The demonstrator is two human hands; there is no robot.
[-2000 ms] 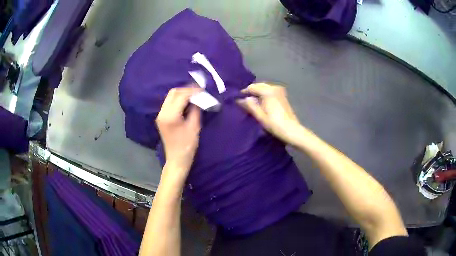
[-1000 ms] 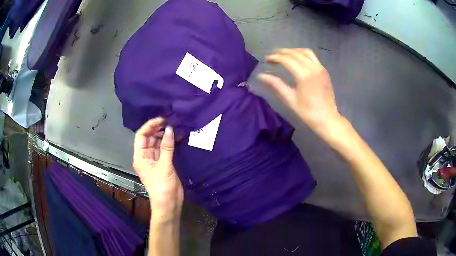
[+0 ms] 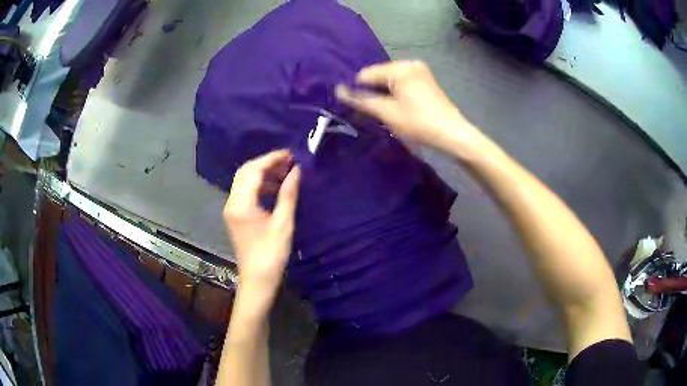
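Observation:
A large bundle of purple garment pieces (image 3: 377, 219) lies in front of me, gathered at its middle, with a rounded far part and layered folds nearer me. White tags (image 3: 319, 134) show at the gathered middle, seen partly edge-on. My left hand (image 3: 264, 203) is at the left of the middle, thumb and fingertips pinching what looks like a purple tie strip (image 3: 303, 156). My right hand (image 3: 403, 98) is beyond and right of the tags, its slightly blurred fingertips closed on a bit of purple strip. The exact path of the strip is unclear.
The bundle lies on a grey cloth-covered table (image 3: 520, 151). A steam iron (image 3: 655, 285) with a red handle is at the right edge. Another purple bundle (image 3: 520, 26) lies at the far edge by a pale board (image 3: 603, 60). A pressed stack (image 3: 128, 301) is lower left.
My right hand has moved left, in to the bundle's middle, and closed on purple cloth. My left hand has moved up and right. The tags have turned from flat to partly edge-on.

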